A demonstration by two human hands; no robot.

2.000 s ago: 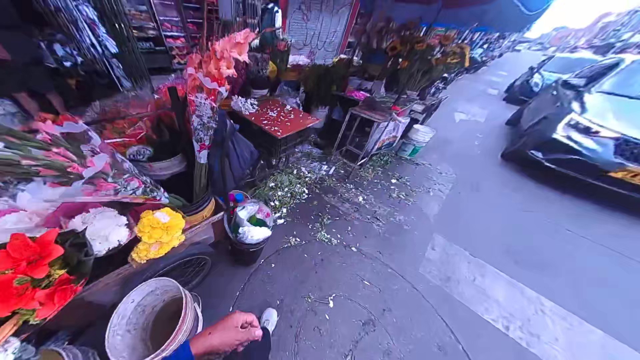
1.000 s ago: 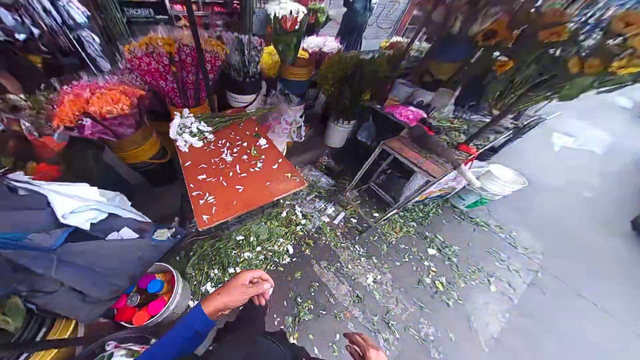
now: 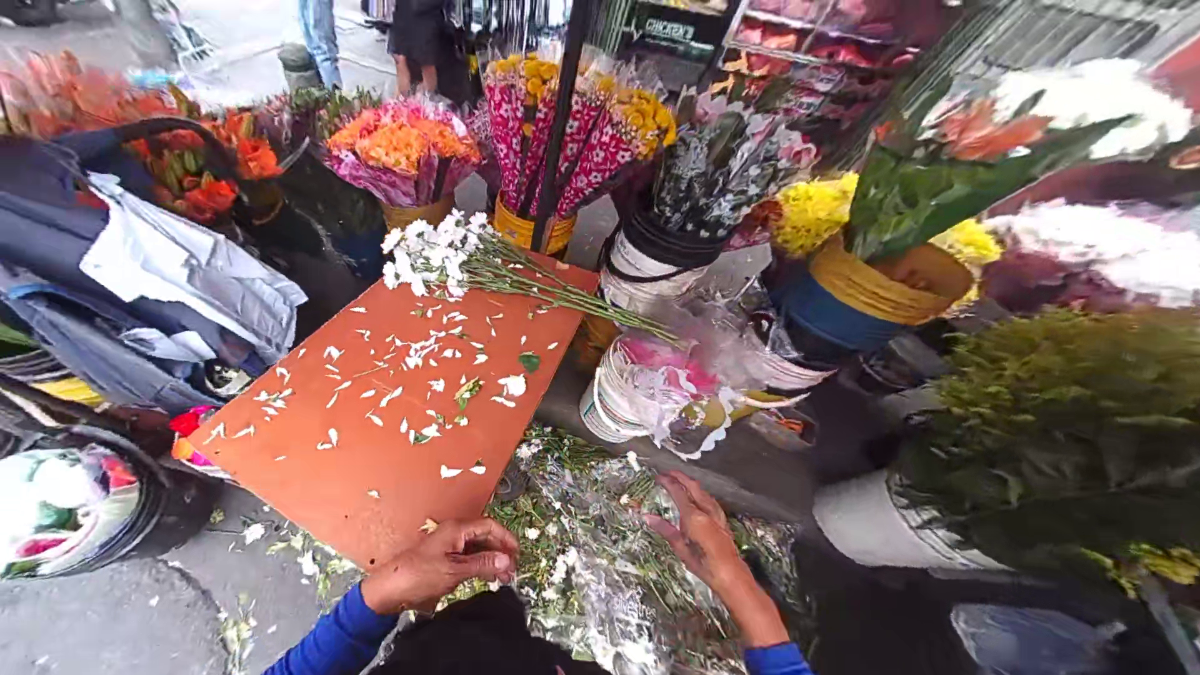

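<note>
My left hand point(image 3: 445, 562) is over the near edge of the orange tabletop point(image 3: 375, 469), its fingers loosely curled and nothing seen in them. To the right, my right hand point(image 3: 692, 530) is empty with fingers apart, above cut stems and clear plastic wrap point(image 3: 609, 562) on the ground. A bunch of white daisy-like flowers point(image 3: 441, 253) lies across the far end of the tabletop, its green stems pointing right. White petals point(image 3: 412, 352) and a few leaves are scattered over the surface.
Bouquets in buckets stand behind the tabletop, with a white bucket of plastic wrappings point(image 3: 614, 403) at its right. Leafy greenery point(image 3: 1078, 431) in a white bucket stands far right. Dark cloth with a white bag point(image 3: 178, 272) is at left, above a bucket point(image 3: 66, 511). Bystanders' legs point(image 3: 321, 42) show behind.
The view has swung far from the street to the orange tabletop. My right hand, low at the frame's edge one second ago, is now fully in view with its fingers spread.
</note>
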